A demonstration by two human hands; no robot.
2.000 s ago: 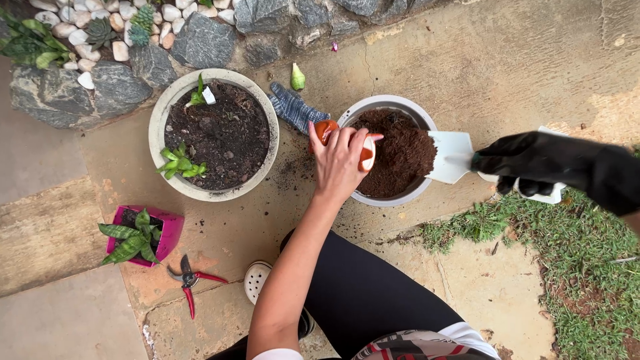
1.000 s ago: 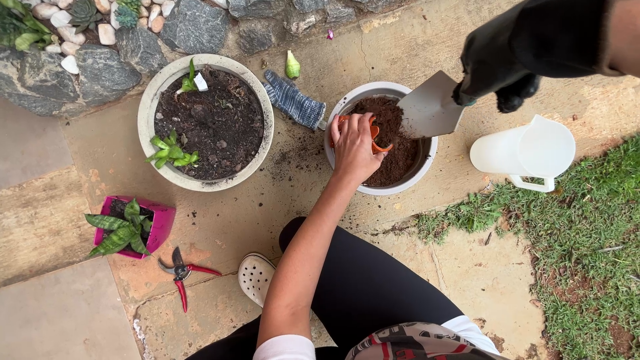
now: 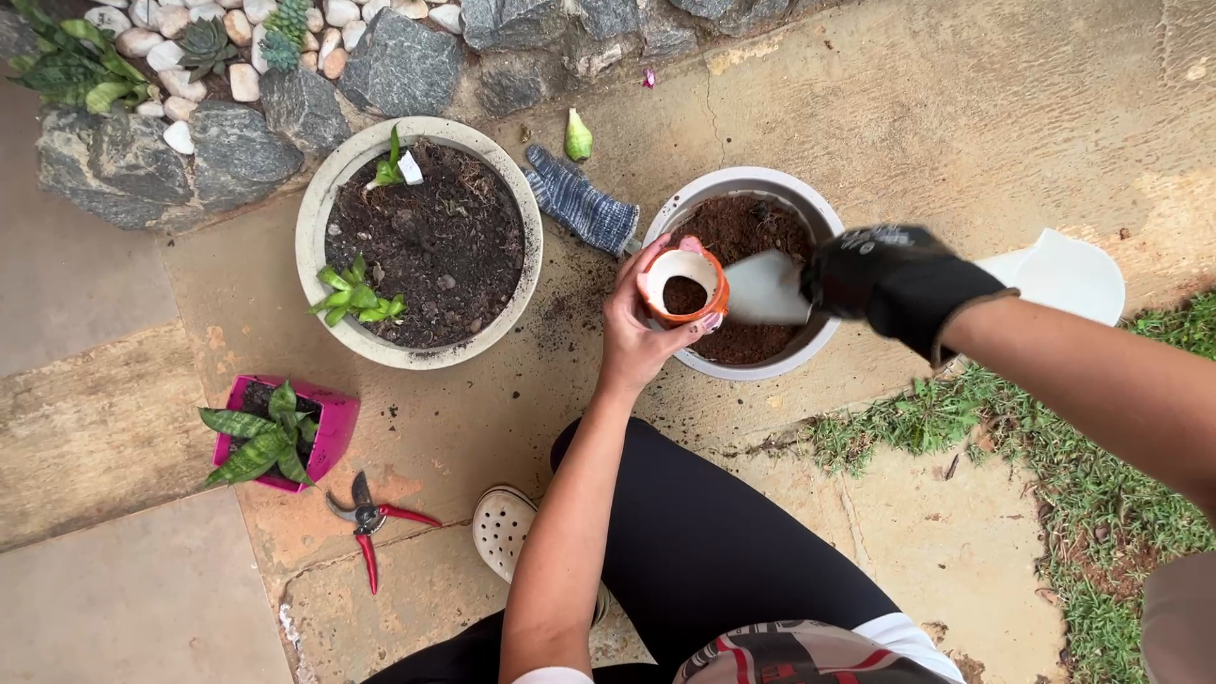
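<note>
My bare left hand (image 3: 638, 328) grips a small orange and white pot (image 3: 686, 285), its opening up, with brown soil visible inside. The small pot is over the left part of a grey basin (image 3: 755, 369) of brown soil (image 3: 746, 218). My right hand (image 3: 879, 285), in a black glove, is closed on a trowel, its handle hidden in the fist. The trowel's pale, slightly blurred blade (image 3: 768, 288) is over the basin, beside the small pot.
Around lie a round planter (image 3: 313, 237) with dark soil and green cuttings, a knit glove (image 3: 584, 202), a green cutting (image 3: 578, 136), a magenta pot (image 3: 337, 432) with a plant, red-handled pruning shears (image 3: 369, 518) and a white plastic jug (image 3: 1069, 275). A stone border (image 3: 404, 62) runs behind.
The trowel was heaped with soil two seconds ago; its blade now shows no heap. The small pot has turned so its opening faces up. My right hand has come lower and closer to the basin since one second ago.
</note>
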